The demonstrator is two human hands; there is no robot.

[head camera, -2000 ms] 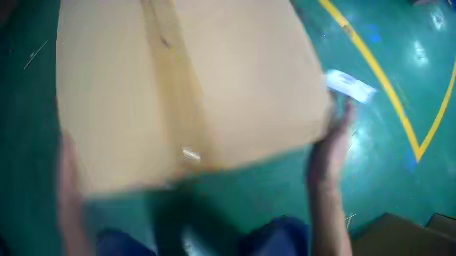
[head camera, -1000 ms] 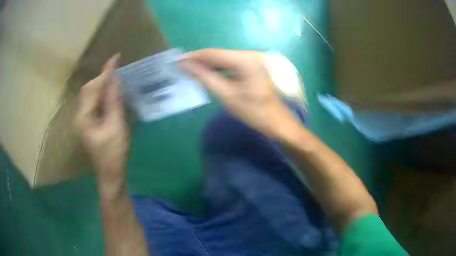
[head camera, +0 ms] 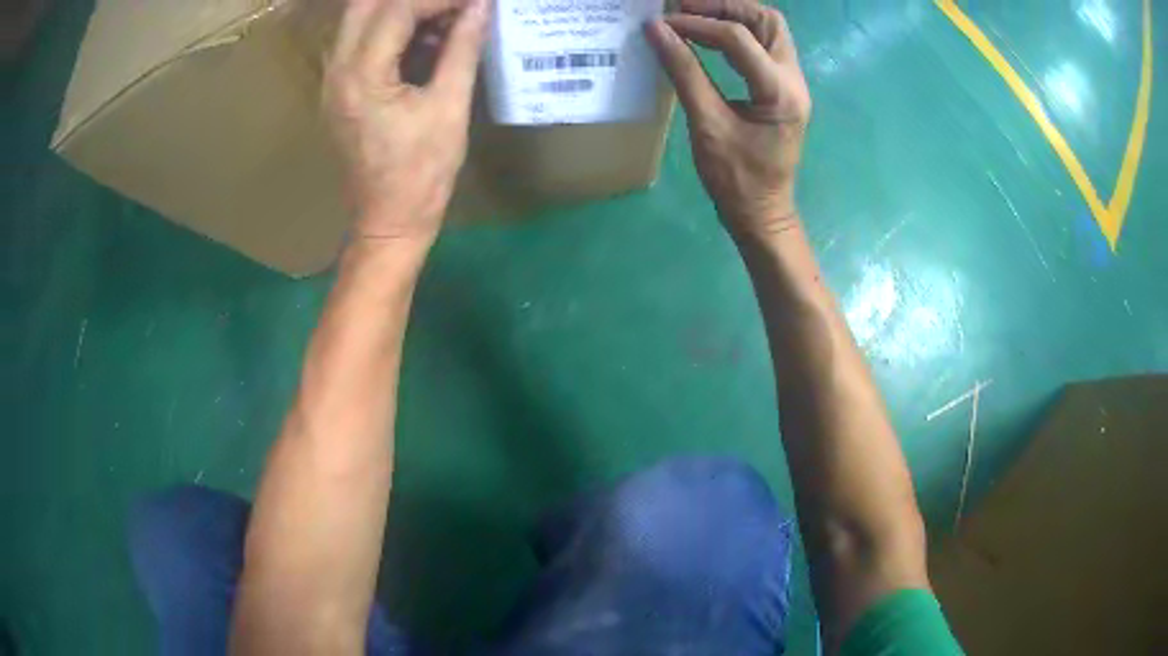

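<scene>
A white shipping label [head camera: 570,64] with black print and a barcode is stretched between my two hands at the top of the view. My left hand [head camera: 404,122] pinches its left edge. My right hand [head camera: 740,109] pinches its right edge. A brown master carton [head camera: 243,167] stands on the floor behind the label and my hands. Its top is cut off by the picture's edge. I cannot tell whether the label touches the carton.
The floor [head camera: 576,346] is green, with yellow lines [head camera: 1031,109] meeting in a point at the upper right. Another brown carton [head camera: 1076,513] is at the lower right. My knees in blue trousers are at the bottom.
Two seconds ago both hands held the carton's sides. One second ago they held the label lower, at the left, blurred. Now the label is raised in front of the carton.
</scene>
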